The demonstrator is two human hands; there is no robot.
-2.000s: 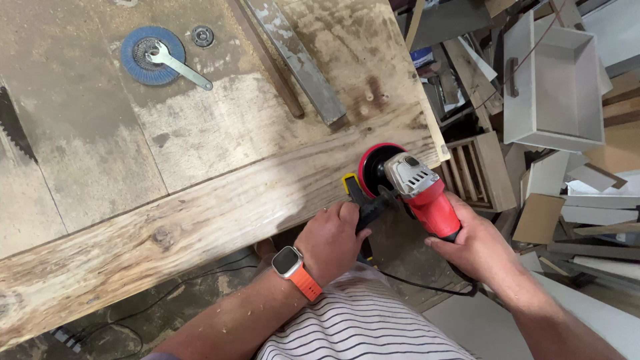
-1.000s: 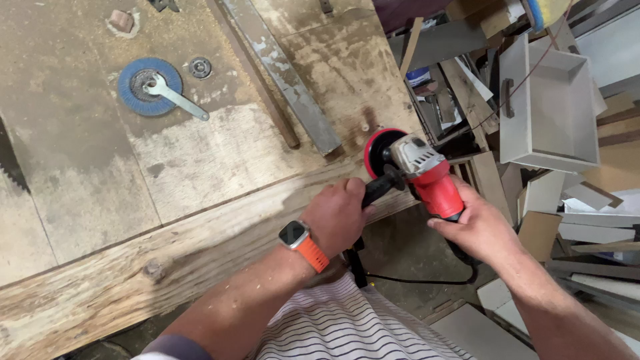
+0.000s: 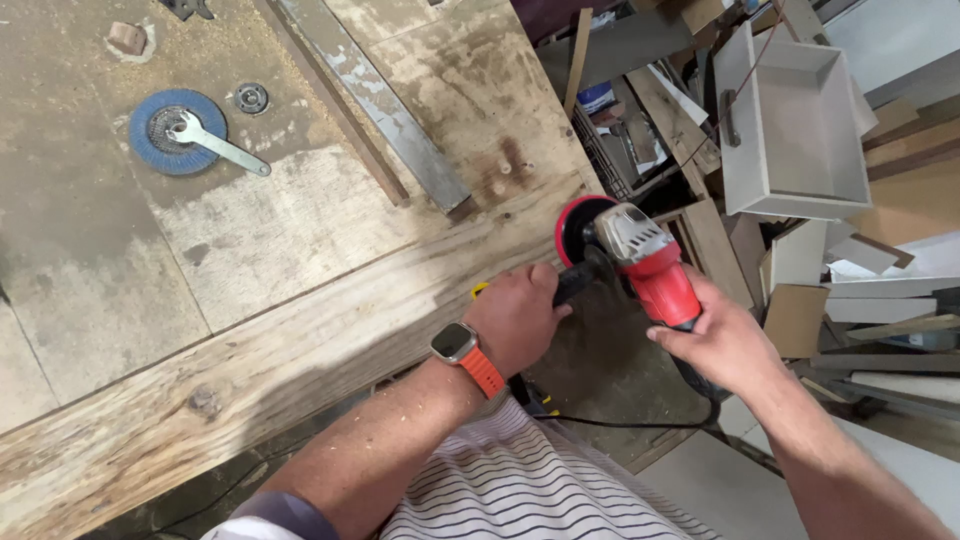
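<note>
A red and grey angle grinder is held in both hands at the right front corner of the wooden workbench. My right hand wraps its red body. My left hand, below an orange-strapped watch, grips the black side handle. The red-edged disc is at the edge of the pale wooden board; whether it touches the wood I cannot tell. On the bench at the upper left, a metal pin spanner lies across a blue flap disc, beside a round flange nut.
A grey-painted bar and a thin brown wooden strip lie on the bench, with a small wooden block farther left. Right of the bench are a white drawer and piled wood offcuts. The black power cord hangs near my waist.
The view has shifted somewhat. Both hands still hold the grinder, and its disc side is tilted more upright than two seconds ago. The spanner, flap disc and nut lie as before.
</note>
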